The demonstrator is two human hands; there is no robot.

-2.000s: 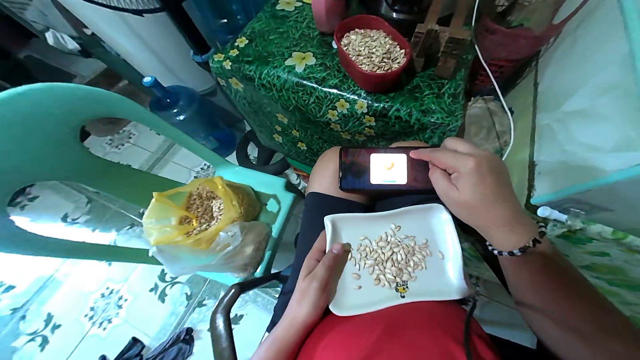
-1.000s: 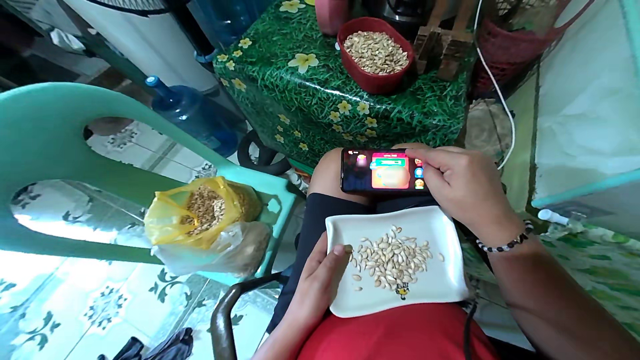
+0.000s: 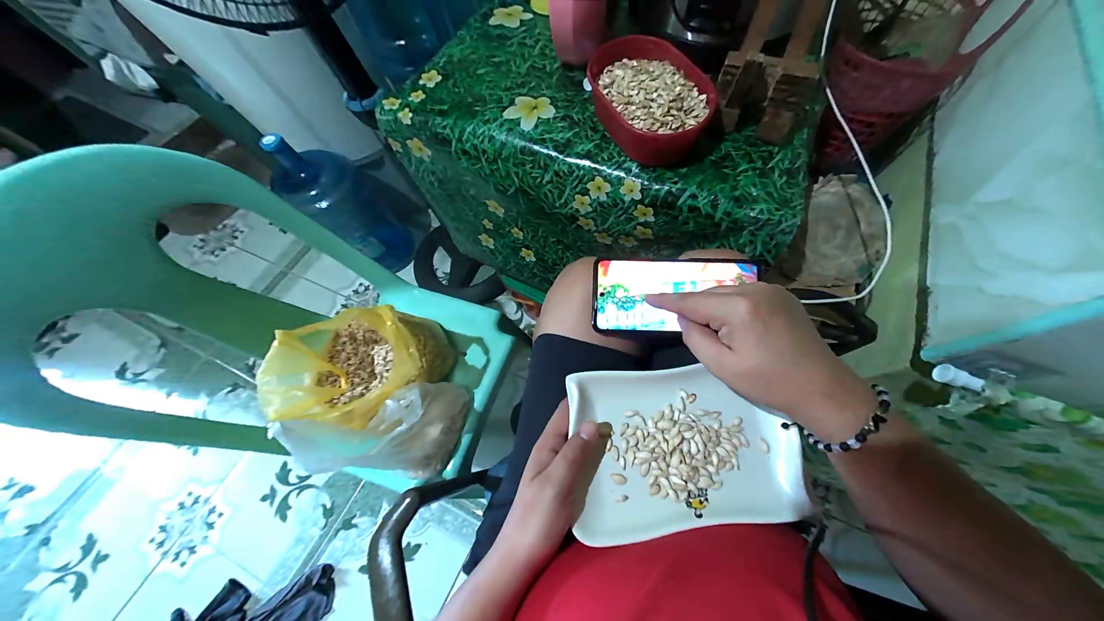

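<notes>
A white rectangular plate [image 3: 759, 492] with wavy edges rests on my lap, bearing a pile of pale seeds [image 3: 677, 444]. My left hand [image 3: 565, 470] grips the plate's left side, its thumb over the rim beside the seeds. Past the plate, a lit smartphone [image 3: 625, 297] lies sideways on my thighs. My right hand [image 3: 755, 336], with a beaded bracelet [image 3: 849, 431] on the wrist, reaches over the plate's far right part. Its index finger is on or just over the phone's screen, and the other fingers are curled, holding nothing that I can see.
A red bowl of seeds [image 3: 653, 151] stands on a table with a green floral cover [image 3: 517, 155]. On the green plastic chair [image 3: 103, 194] at left sit a yellow bag of seeds [image 3: 302, 371] and a clear bag [image 3: 423, 423]. A white cable [image 3: 862, 164] hangs at right.
My right index finger has moved from the right end of the phone to the middle of its screen. The screen picture has changed. My left hand has stayed on the plate.
</notes>
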